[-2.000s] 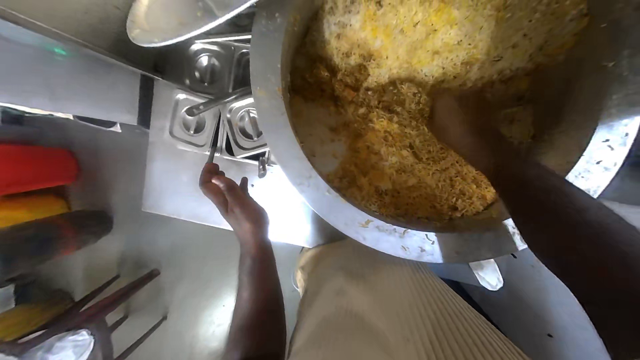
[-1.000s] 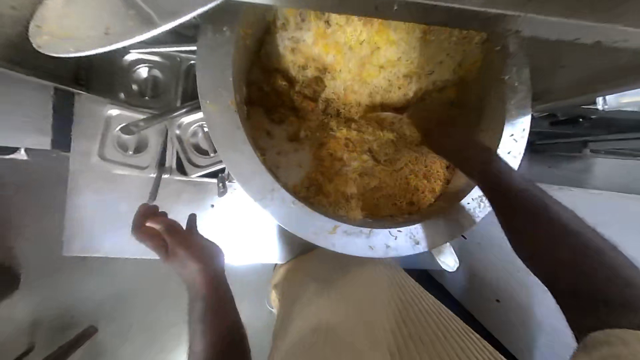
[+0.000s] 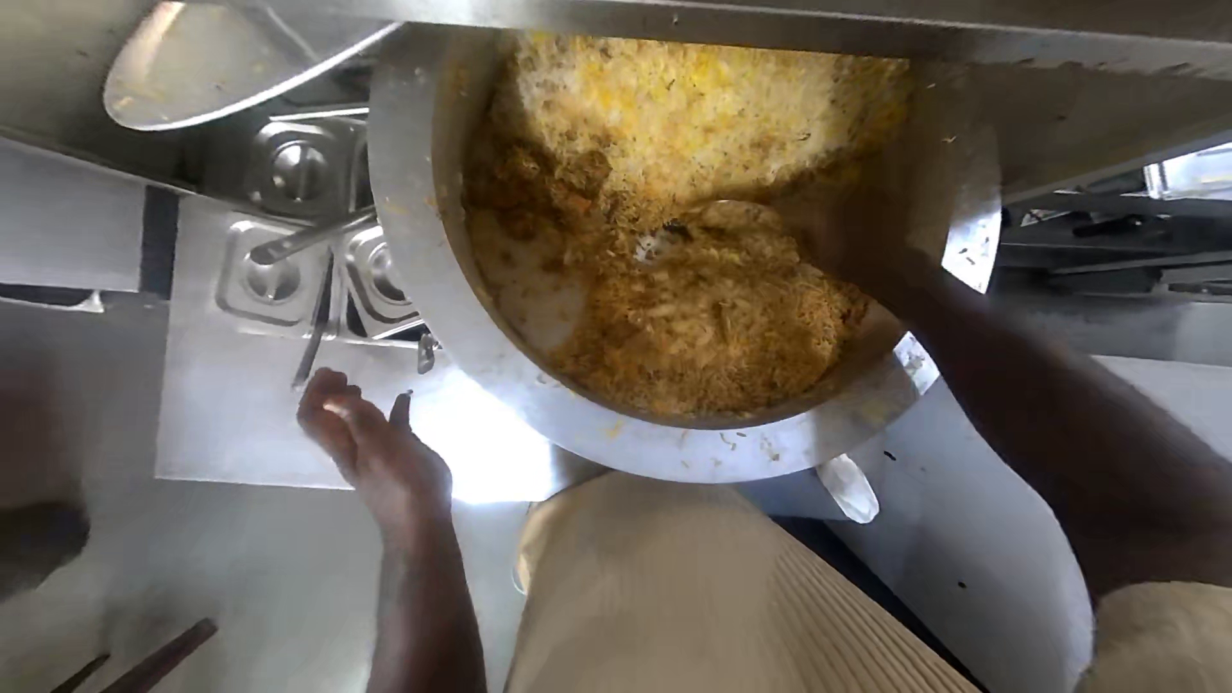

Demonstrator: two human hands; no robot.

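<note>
A wide metal pot (image 3: 674, 457) holds cooked rice (image 3: 712, 327), white and yellow at the far side, browner nearer me. Blurred and in shadow, my right hand (image 3: 847, 221) is down in the pot over the rice. Beside it the curved rim of a dish or scoop (image 3: 736, 212) shows in the rice; whether my fingers hold it is hidden. My left hand (image 3: 380, 438) is raised over the steel counter (image 3: 241, 423), fingers partly curled and thumb apart, holding nothing. Its fingertips are near the end of a thin metal handle (image 3: 310, 351).
Lidded steel containers (image 3: 272, 274) sit left of the pot, with a metal utensil handle (image 3: 308, 236) across them. A large metal lid or plate (image 3: 212, 67) is at upper left. A steel shelf edge (image 3: 770, 34) crosses above the pot. Metal racks (image 3: 1116, 231) stand at right.
My right hand remains in the pot and appears farther toward the far right side of the rice. A curved rim shows in the rice beside it. My left hand stays near the counter.
</note>
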